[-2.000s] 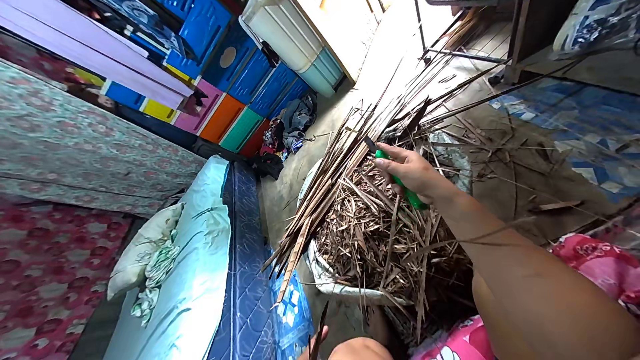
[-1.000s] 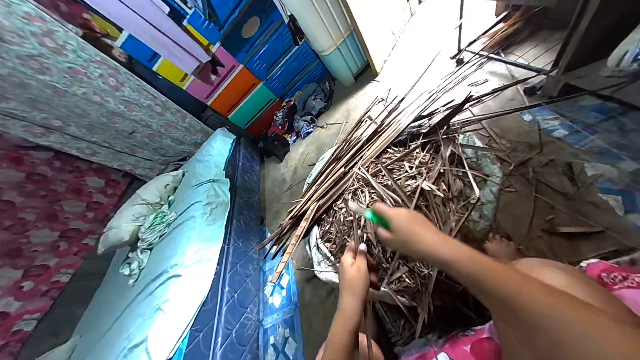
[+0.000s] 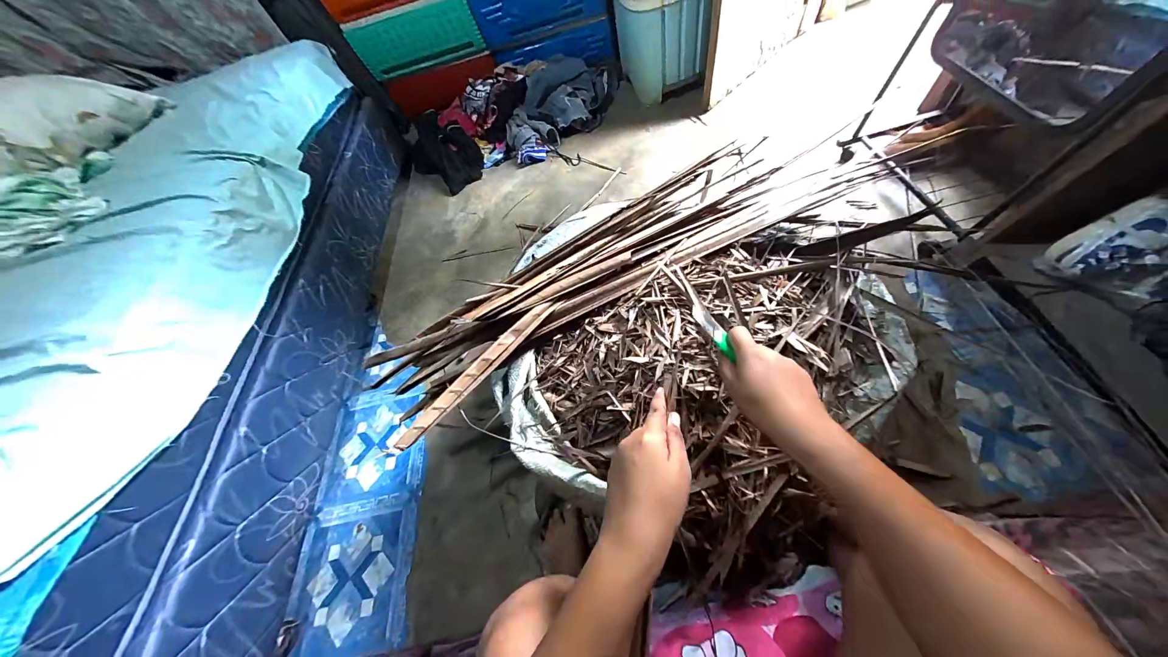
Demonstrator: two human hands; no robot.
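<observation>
A white woven sack (image 3: 531,411) with a rolled-down rim is full of short pieces of dry brown leaf (image 3: 630,351). Over its far left side lies a bundle of long dry leaf strips (image 3: 584,274). My right hand (image 3: 771,379) is closed on the green handle of a knife (image 3: 707,321), whose blade points up and left over the pieces. Lower and to the left, my left hand (image 3: 650,456) has its fingers pointing forward at a thin brown strip, which it seems to pinch; the strip is hard to tell from the pile.
A bed with a blue mattress (image 3: 274,392) runs along the left. Clothes (image 3: 520,114) lie on the floor before coloured plastic drawers (image 3: 411,41). At the upper right stands a metal frame (image 3: 903,178), with a plastic bag (image 3: 1109,246) beside it. Patterned blue floor covering (image 3: 365,511) shows by the bed.
Since two seconds ago my left hand has come up from the bottom edge to the sack. The knife in my right hand is now over the middle of the pieces. The view has tilted and turned.
</observation>
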